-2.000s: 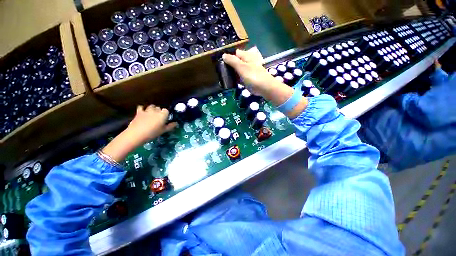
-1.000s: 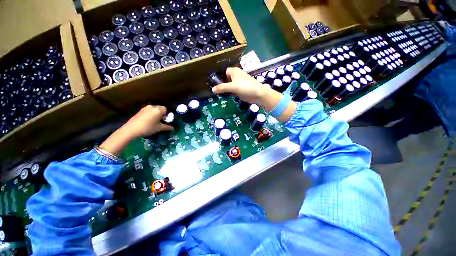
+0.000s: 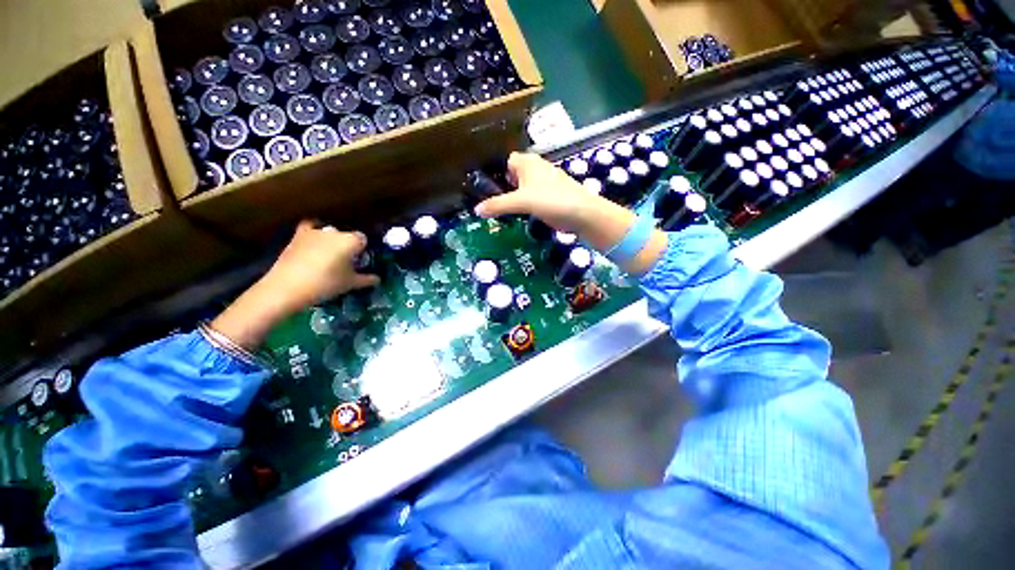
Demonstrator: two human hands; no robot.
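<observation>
A green circuit board [image 3: 429,317] lies in front of me with white footprint marks. Two white-topped black capacitors [image 3: 412,235] stand near its back edge and two more [image 3: 493,287] stand near its middle. My left hand [image 3: 317,265] is at the board's back edge, its fingers around a dark capacitor [image 3: 362,259], partly hidden. My right hand [image 3: 542,192] holds a black capacitor [image 3: 482,185], tilted, just above the board's back edge. Orange coils [image 3: 350,418] sit along the front edge.
An open carton [image 3: 356,145] packed with capacitors stands behind the board, with another full carton [image 3: 148,134] at left. A nearly empty carton [image 3: 657,84] is at back right. Filled boards [image 3: 779,161] run right. A silver rail [image 3: 445,429] borders the front. Another person's blue sleeve [image 3: 985,139] shows at right.
My right hand has come down and left with its capacitor from beside the carton to the board's back edge. My left hand now shows a capacitor in its fingers.
</observation>
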